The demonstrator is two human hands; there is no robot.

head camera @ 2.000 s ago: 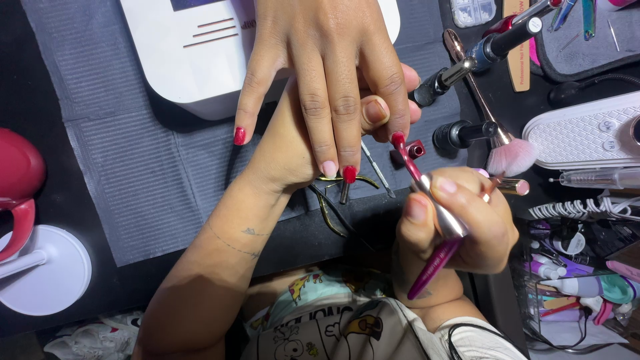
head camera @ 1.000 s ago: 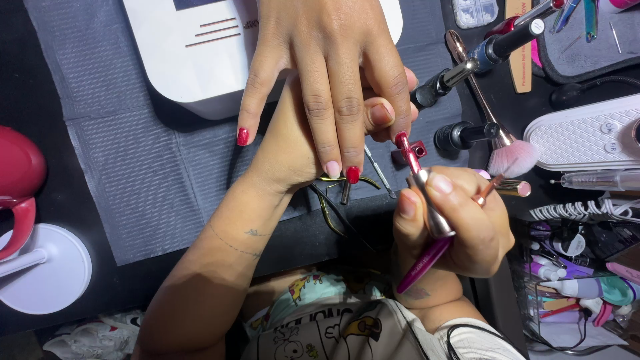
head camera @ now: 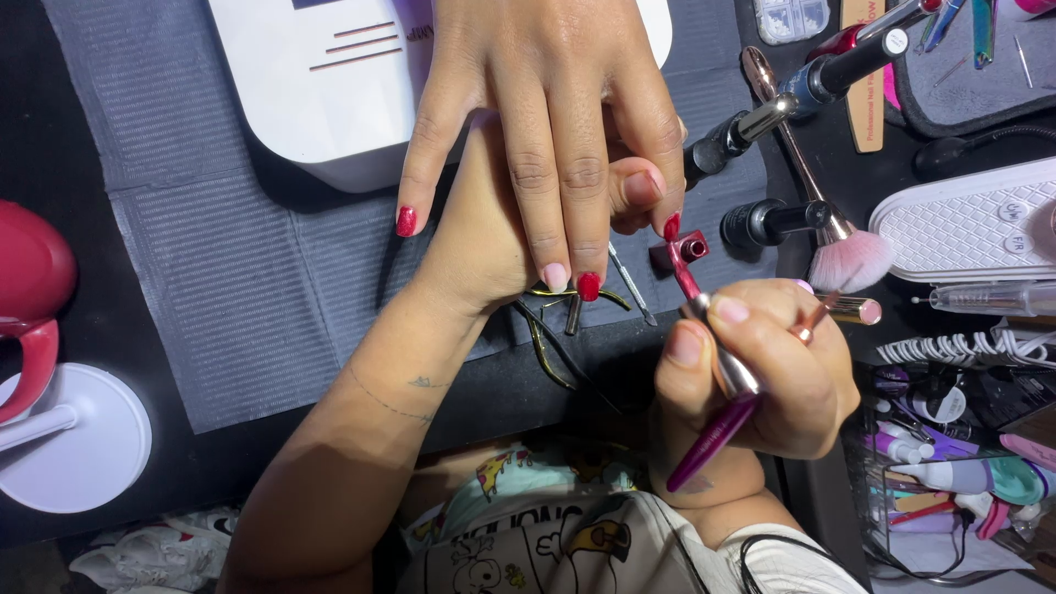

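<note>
Another person's hand (head camera: 561,124) reaches in palm down from the top, with red polish on several nails and a pale pink one. Beneath it my left hand (head camera: 635,190), mostly hidden, supports the finger at the right, my thumb showing beside it. My right hand (head camera: 767,363) grips a nail polish brush (head camera: 689,285) by its silver cap; its red-coated tip meets that finger's red nail. A thin copper-coloured tool and a purple handle (head camera: 714,441) also show at my right hand. Just behind the brush is an open red polish bottle (head camera: 691,247).
Cuticle nippers (head camera: 540,346) and a metal pusher (head camera: 631,285) lie below the fingers. A white nail lamp (head camera: 322,91) stands at upper left. Polish bottles (head camera: 747,223), a pink fluffy brush (head camera: 850,260) and a white control pedal or box (head camera: 965,223) are at right. A red mug (head camera: 29,280) is far left.
The brush in my right hand has shifted slightly about the nail of the finger at the right. My left hand and the other person's hand stay nearly in place.
</note>
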